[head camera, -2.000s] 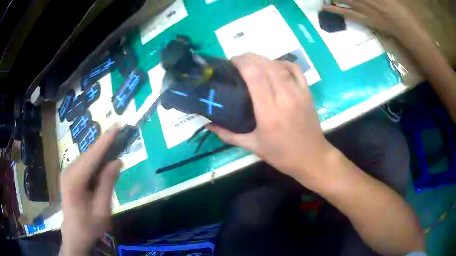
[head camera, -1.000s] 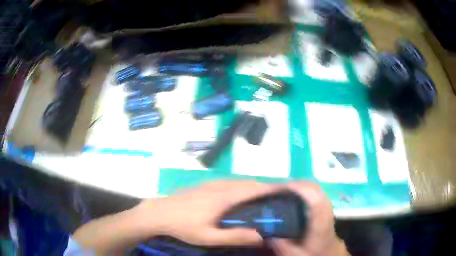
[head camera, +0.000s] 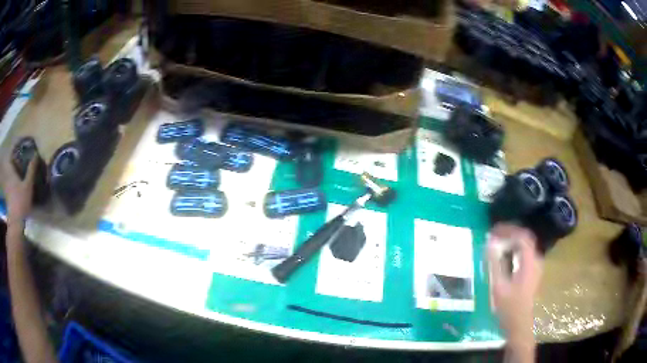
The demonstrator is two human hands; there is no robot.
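Observation:
My left hand (head camera: pixel 19 190) is at the far left edge, around a black speaker (head camera: pixel 27 157) standing in the left tray beside other speakers. My right hand (head camera: pixel 514 266) is blurred at the near side of a group of black speakers (head camera: pixel 528 188) standing on end at the right; its fingertips overlap them, and whether it grips one cannot be told. The mallet (head camera: pixel 308 249) lies on the printed sheets, its head (head camera: pixel 376 191) pointing up and right. Loose button panels (head camera: pixel 198 203) with blue marks lie left of centre; one panel (head camera: pixel 294 202) lies near the mallet.
A thin black strip (head camera: pixel 349 317) lies near the front edge. A flat black piece (head camera: pixel 347 242) is beside the mallet handle. Cardboard boxes (head camera: pixel 305 28) stand at the back. Another dark cluster (head camera: pixel 474 133) is at back right. A blue basket (head camera: pixel 92 347) shows below the bench edge.
My hands have parted from the speaker with blue marks held between them at the front. My left hand has moved to the left tray, my right hand to the speakers at right.

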